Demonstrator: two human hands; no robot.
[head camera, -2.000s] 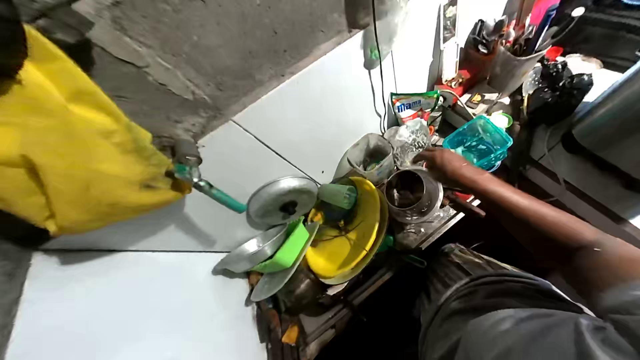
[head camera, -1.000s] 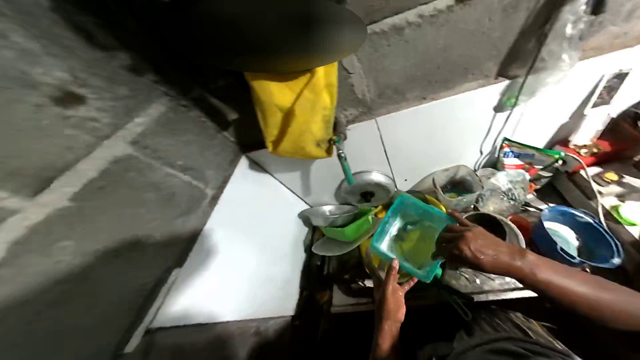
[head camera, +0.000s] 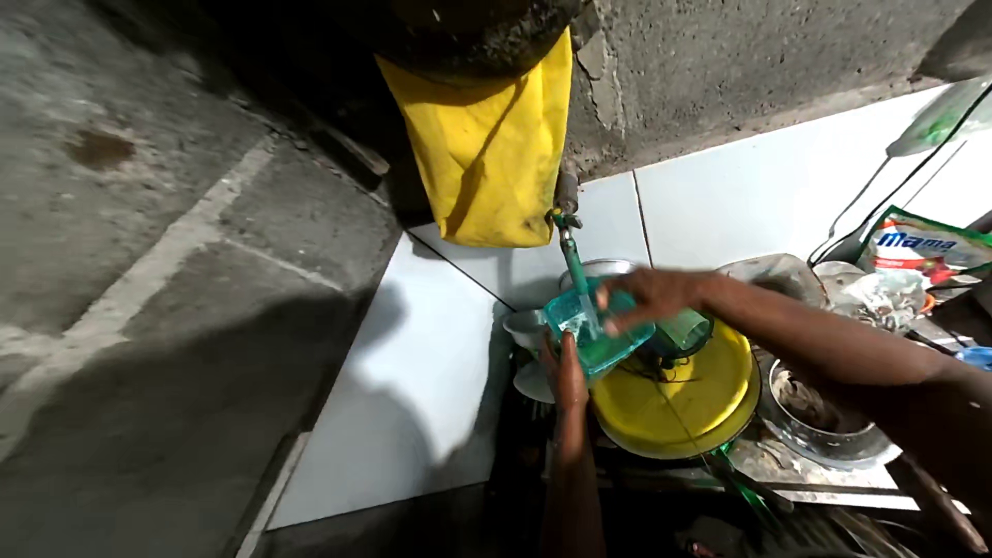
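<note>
My left hand (head camera: 570, 368) grips the near left side of a teal plastic container (head camera: 608, 353), its thumb over the rim. The container sits tilted under a tap with a green hose end (head camera: 575, 267), and water runs from it into the container. My right hand (head camera: 639, 298), blurred, is at the container's right side beside the stream, its fingers apart and holding nothing. A yellow plate (head camera: 697, 395) lies below and to the right, with a green cup (head camera: 686, 329) at its upper edge. Metal bowls (head camera: 525, 329) show behind my left hand.
A yellow cloth or bag (head camera: 488, 155) hangs left of the tap, below a dark round object (head camera: 473, 39). At right stand a metal pot (head camera: 821, 411), a clear plastic container (head camera: 775, 279) and a detergent packet (head camera: 922, 248). White tiles (head camera: 403, 387) line the wall.
The teal container, at the right among other things two seconds ago, was in both hands one second ago and is now under the running tap. My right hand has let go of it.
</note>
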